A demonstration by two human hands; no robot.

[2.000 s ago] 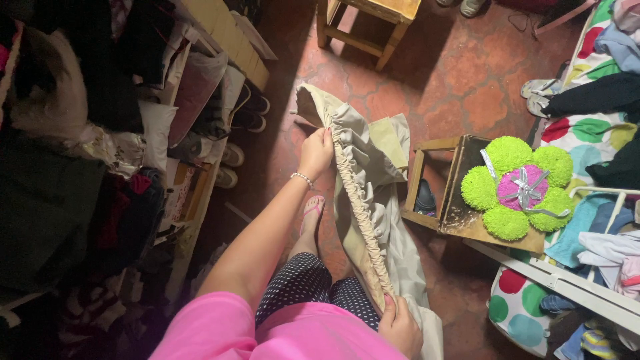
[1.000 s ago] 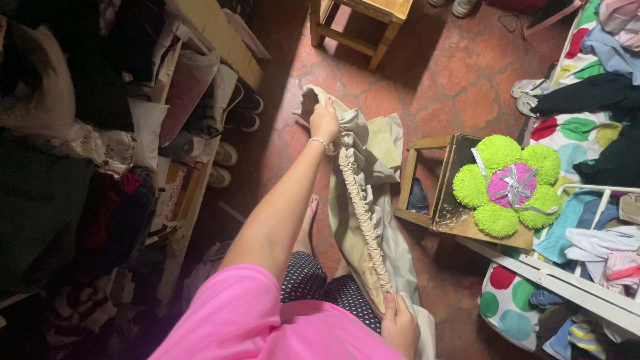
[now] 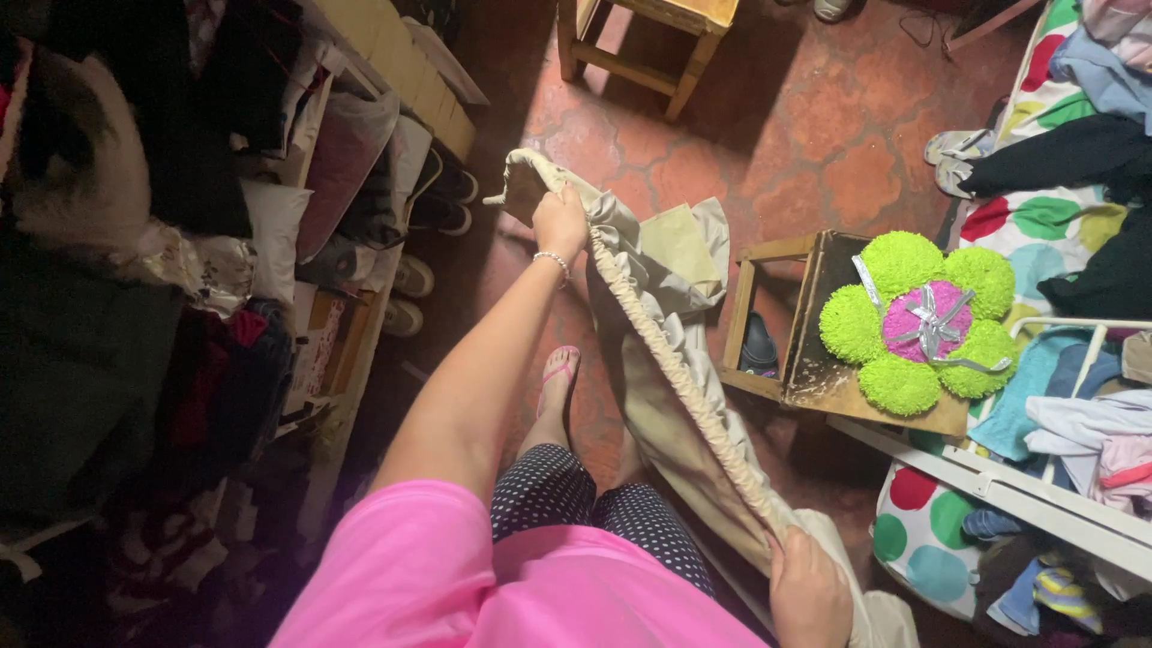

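Observation:
A beige cloth [image 3: 648, 387] with a gathered elastic edge hangs between my two hands and reaches down toward the tiled floor. My left hand [image 3: 560, 223], with a beaded bracelet at the wrist, is closed on the gathered edge near its upper end. A short loose end of the edge curls out beyond that hand. At the lower right, my right hand [image 3: 810, 585] grips the same edge. Between the hands the gathered band runs in a nearly straight slanting line. A paler folded part of the cloth [image 3: 688, 247] lies to the right of my left hand.
A wooden stool [image 3: 643, 45] stands ahead. To the right, a green-and-pink flower-shaped cushion [image 3: 927, 324] rests on a tipped wooden stool [image 3: 801, 306], beside a dotted bed cover [image 3: 1044, 225] with clothes. Shelves with clothes and shoes [image 3: 409, 292] line the left. My foot wears a pink flip-flop [image 3: 560, 369].
My left hand has shifted its hold along the upper end of the gathered edge, and more of that end now shows beyond it. My right hand keeps its hold.

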